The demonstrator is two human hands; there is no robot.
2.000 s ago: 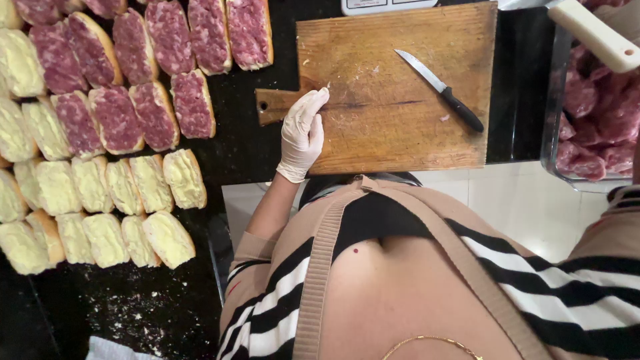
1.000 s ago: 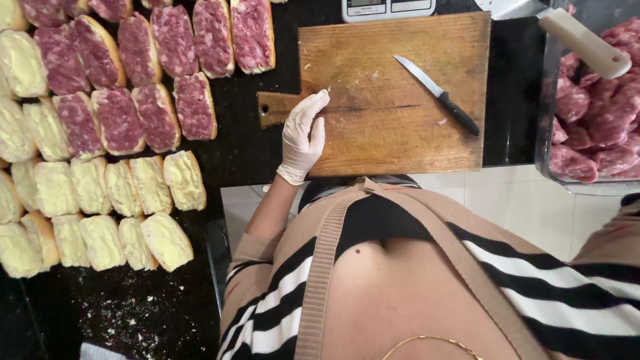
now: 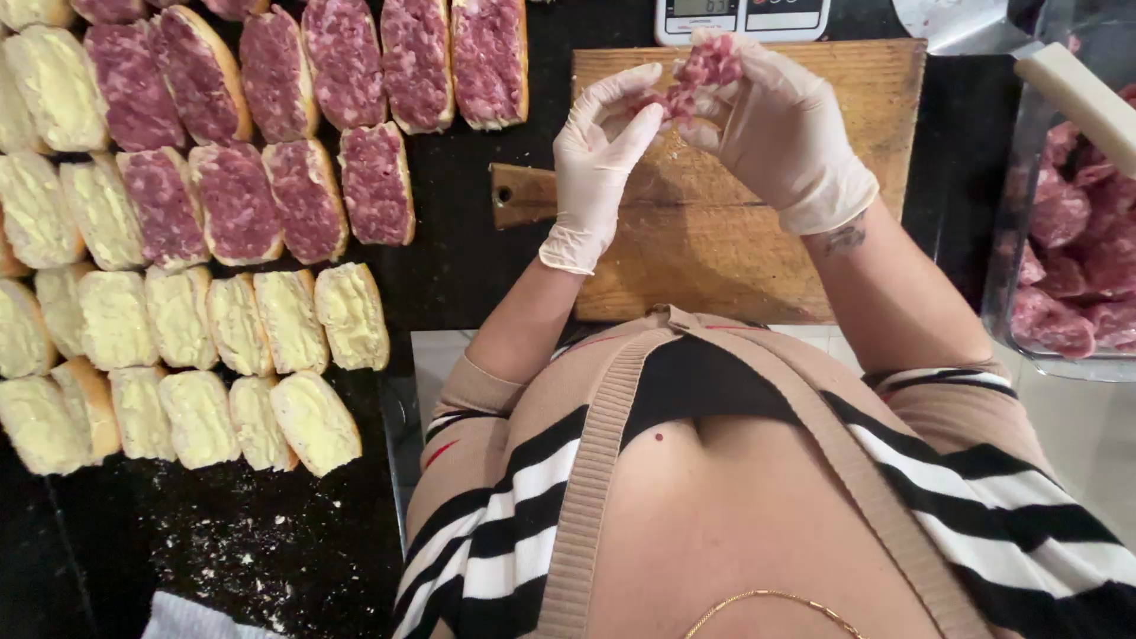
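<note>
Over the wooden cutting board [image 3: 754,266], both my hands, in pale disposable gloves, hold one lump of raw ground meat [image 3: 706,71]. My left hand [image 3: 603,160] pinches its lower left end between thumb and fingers. The upper part is gripped by my right hand [image 3: 781,124]. Bread halves topped with raw meat [image 3: 377,182] lie in rows at the left, and below them are rows of bread halves with a pale yellow spread [image 3: 315,417]. The knife cannot be seen; my right hand and forearm cover the place where it lay.
A digital kitchen scale [image 3: 745,22] stands beyond the board. At the right, a clear container [image 3: 998,293] holds portions of raw meat [image 3: 1078,275], with a pale-handled metal scraper [image 3: 958,27] beside and above it. A cloth [image 3: 200,621] lies at the lower left, near scattered crumbs.
My right hand has come into view over the board. Raw meat is now between both hands, and the fingers of my left hand, earlier resting over the board, have closed on it.
</note>
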